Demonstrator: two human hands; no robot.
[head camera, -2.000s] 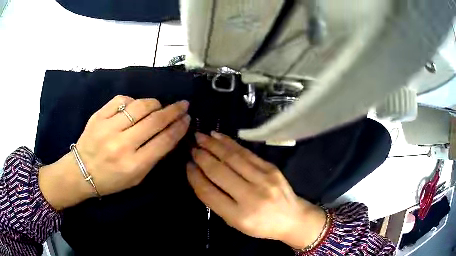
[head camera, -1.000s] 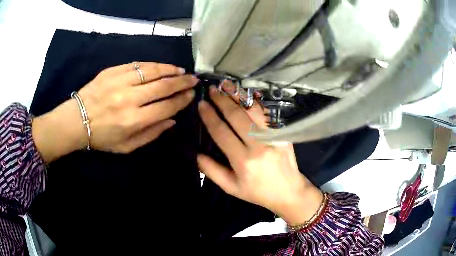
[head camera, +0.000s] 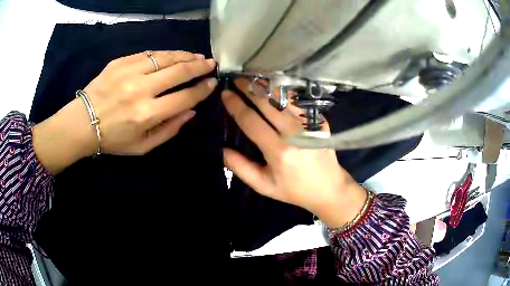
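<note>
A large black garment panel (head camera: 134, 206) lies flat under both hands and runs up to the cream-white sewing machine head (head camera: 313, 39). My left hand (head camera: 134, 103) lies flat on the panel left of the needle area, fingers slightly apart, fingertips at the head's lower left edge. My right hand (head camera: 291, 162) lies on the cloth, its fingertips under the head, partly hidden by the thread guide parts, its thumb apart. The tension knob and spring (head camera: 314, 106) show above the right hand. The presser foot is hidden.
Another black piece (head camera: 140, 4) lies at the top edge. Red-handled scissors (head camera: 460, 201) lie at the right table end, beside a white tray (head camera: 467, 248) holding black cloth. A curved pale machine part (head camera: 386, 131) arches over my right hand.
The panel has moved up and away under the head. Both hands have moved up with it, and my right fingertips have gone under the head. The camera view has also shifted.
</note>
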